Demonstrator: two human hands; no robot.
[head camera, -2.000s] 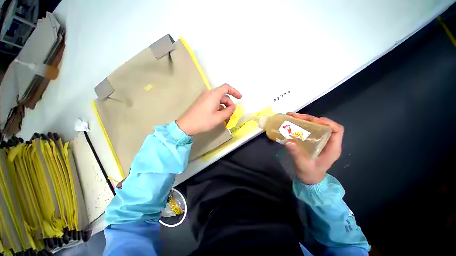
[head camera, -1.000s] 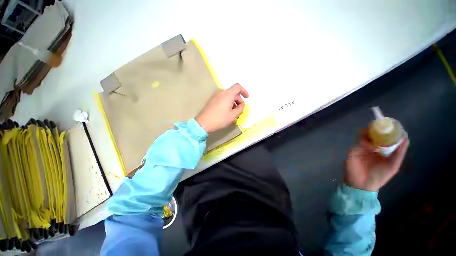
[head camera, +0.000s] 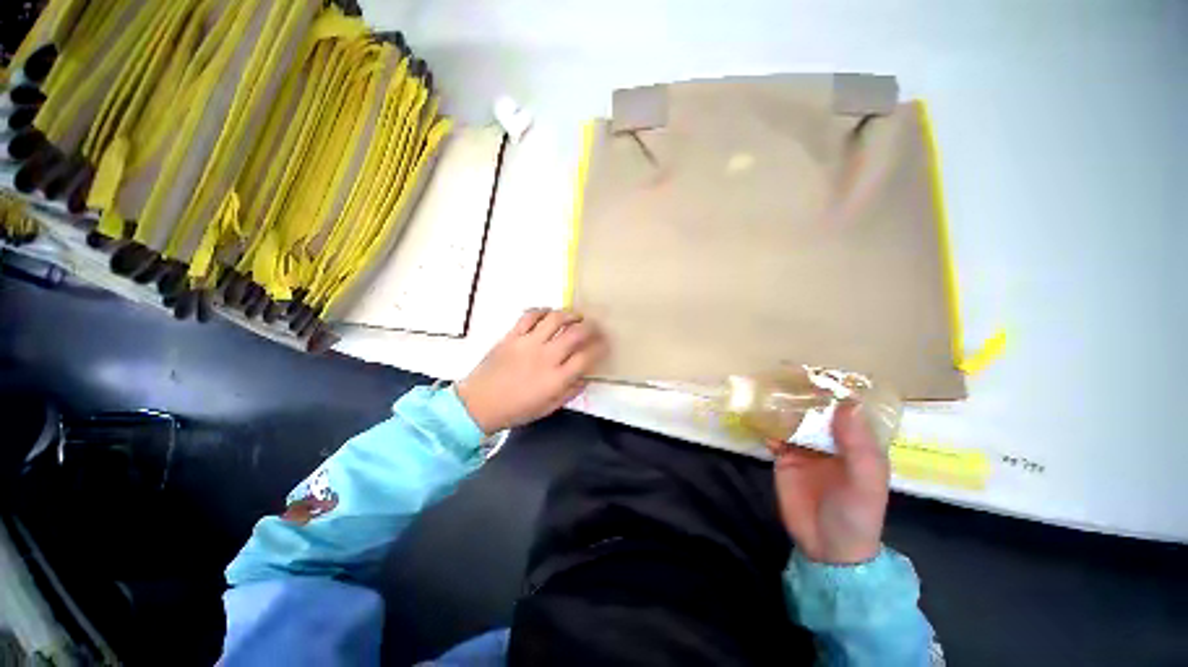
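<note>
A grey-beige bag panel (head camera: 769, 248) lies flat on the white table near its front edge, with yellow binding on both sides. A loose yellow tail (head camera: 986, 352) sticks out at its lower right corner. My left hand (head camera: 537, 369) is at the panel's lower left corner, fingers bent; whether it pinches the binding there is hidden. My right hand (head camera: 836, 489) holds the clear glue bottle (head camera: 814, 404) on its side over the panel's near edge, nozzle end pointing left. The nozzle is blurred.
Fanned stacks of panels with yellow ends (head camera: 280, 156) stand at the left. A pale board (head camera: 430, 235) with a dark edge lies between them and the panel, with a crumpled white scrap (head camera: 513, 119) at its top. A yellow strip (head camera: 941, 464) is on the table's near edge.
The view has turned, so the panel now looks nearly square on. My left hand has gone from the panel's right corner to its left corner. My right hand brought the bottle back over the table edge.
</note>
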